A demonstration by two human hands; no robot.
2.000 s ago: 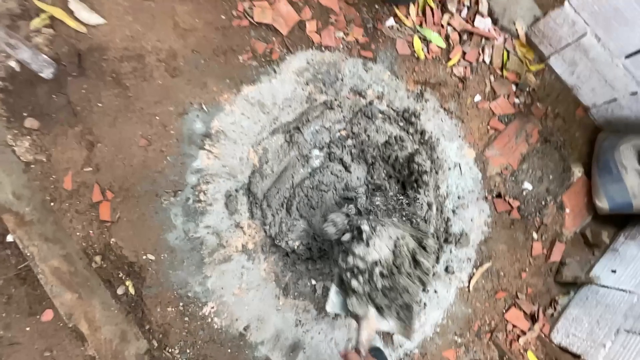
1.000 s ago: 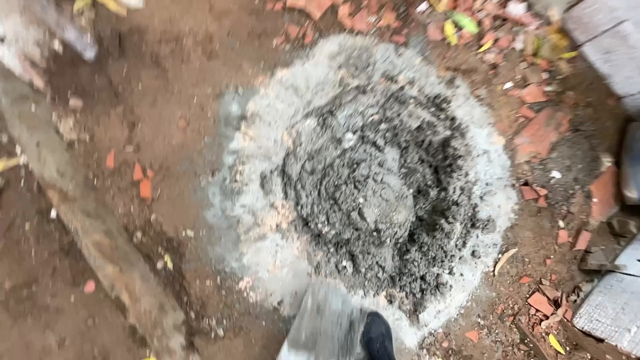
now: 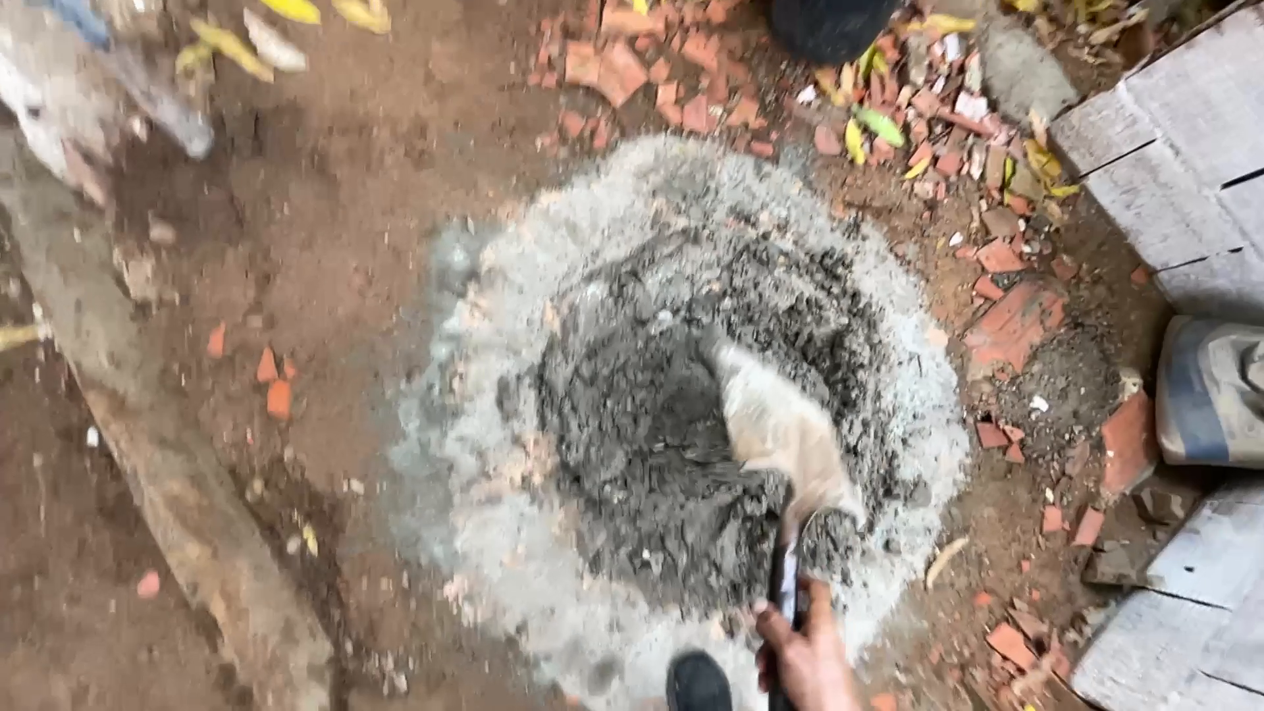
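A single hand shows at the lower middle of the view, most likely my right hand (image 3: 808,647), closed around the dark handle of a shovel (image 3: 790,420). The shovel's pale, worn metal blade is tilted, its tip touching the wet grey mortar (image 3: 662,444). That mortar lies in a rough round heap, ringed by drier, lighter grey mix on the ground. My left hand is not seen. The toe of a dark shoe (image 3: 697,679) stands at the near edge of the ring.
A long wooden beam (image 3: 178,464) lies on the soil at left. Broken red tile pieces (image 3: 681,74) and yellow leaves lie beyond the heap. At right are pale blocks (image 3: 1155,158), a grey-and-blue sack (image 3: 1210,390) and more pale blocks (image 3: 1185,602). A dark rounded object (image 3: 829,25) stands at the top.
One second ago the shovel blade was at the heap's near edge; now it is over the mortar. The hand on the handle has come into view. The dark rounded object has appeared at the top.
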